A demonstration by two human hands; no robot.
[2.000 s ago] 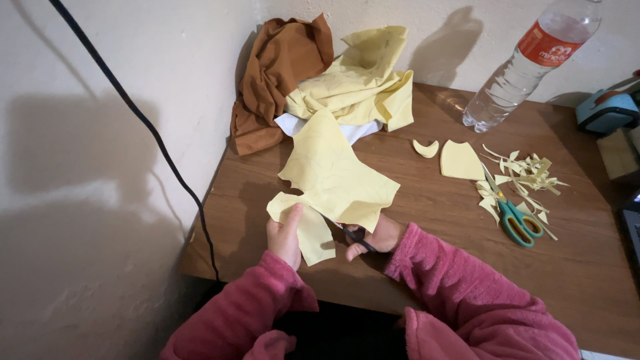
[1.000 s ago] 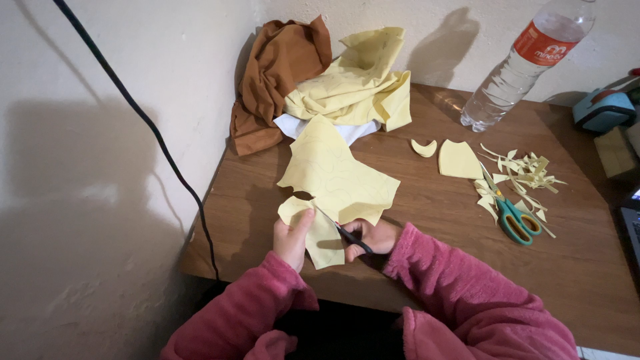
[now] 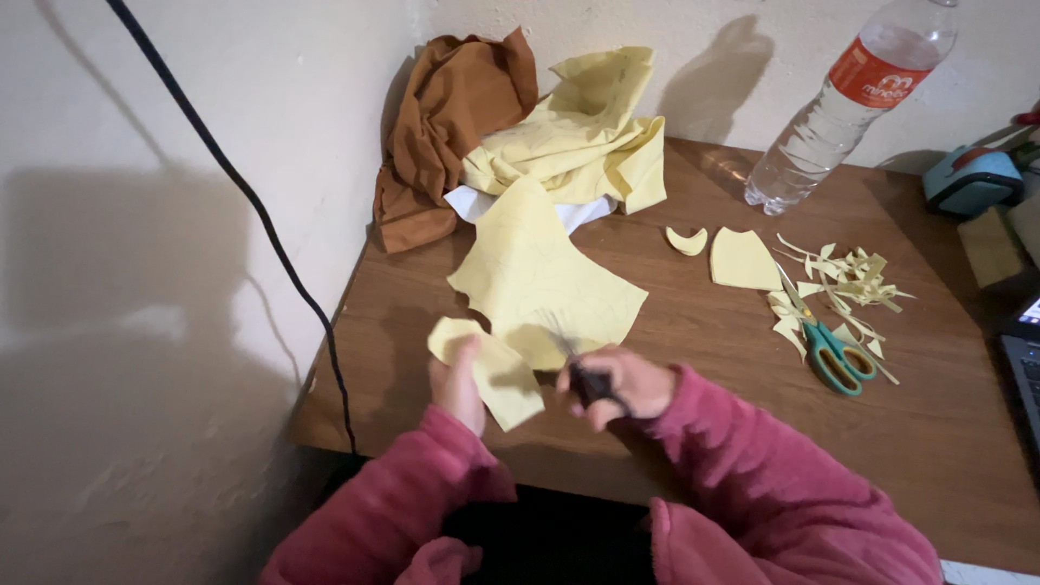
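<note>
My left hand (image 3: 459,390) holds a small piece of pale yellow fabric (image 3: 500,378) above the near edge of the wooden table. My right hand (image 3: 621,386) grips dark-handled scissors (image 3: 591,380); their blades are blurred and point up and to the left, over a larger yellow fabric piece (image 3: 540,280) that lies on the table. The small piece appears separate from the larger one. To the right lie a crescent-shaped yellow piece (image 3: 686,241), a wider cut piece (image 3: 742,258), teal-handled scissors (image 3: 833,357) and a heap of thin fabric scraps (image 3: 861,276).
Bunched brown fabric (image 3: 435,130) and crumpled yellow fabric (image 3: 569,138) lie against the wall, with white material (image 3: 589,213) beneath. A clear plastic bottle (image 3: 829,122) stands behind the cut pieces. A laptop corner (image 3: 1025,366) is at right, and a black cable (image 3: 260,211) hangs at left.
The small fabric piece has come away from the larger one. The dark-handled scissors, between the two pieces a second ago, are now over the larger piece, clear of the small one.
</note>
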